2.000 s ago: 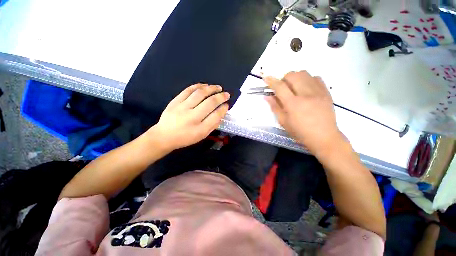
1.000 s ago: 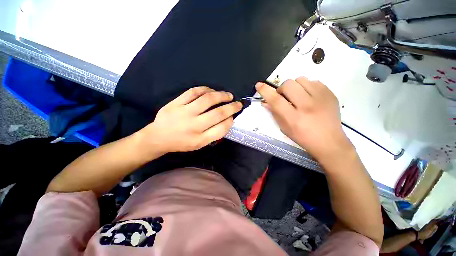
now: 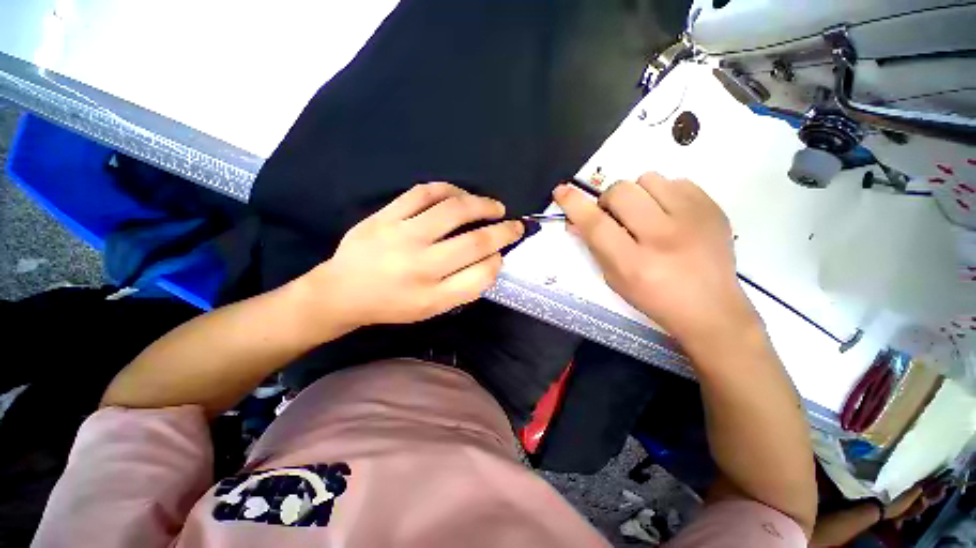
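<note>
A wide black garment panel [image 3: 428, 118] lies across the white table and hangs over its front edge. My left hand [image 3: 412, 257] lies on its lower right part, with the fingertips pinching the panel's edge. My right hand [image 3: 658, 246] holds a small thin metal tool [image 3: 547, 217], which looks like thread snips or a seam ripper. The tool's tip is at the black edge beside my left fingertips. Most of the tool is hidden in my right hand.
The sewing machine head [image 3: 910, 48] with its tension dial [image 3: 819, 166] stands at the upper right. Dark red scissors handles [image 3: 869, 394] lie at the table's right end. A blue bin [image 3: 64, 198] is below left. Another person's hand [image 3: 904, 501] shows at lower right.
Against two seconds ago, my hands are closer together and the tool's tip has moved left to the cloth edge at my left fingertips. The view has shifted, showing more of the machine head.
</note>
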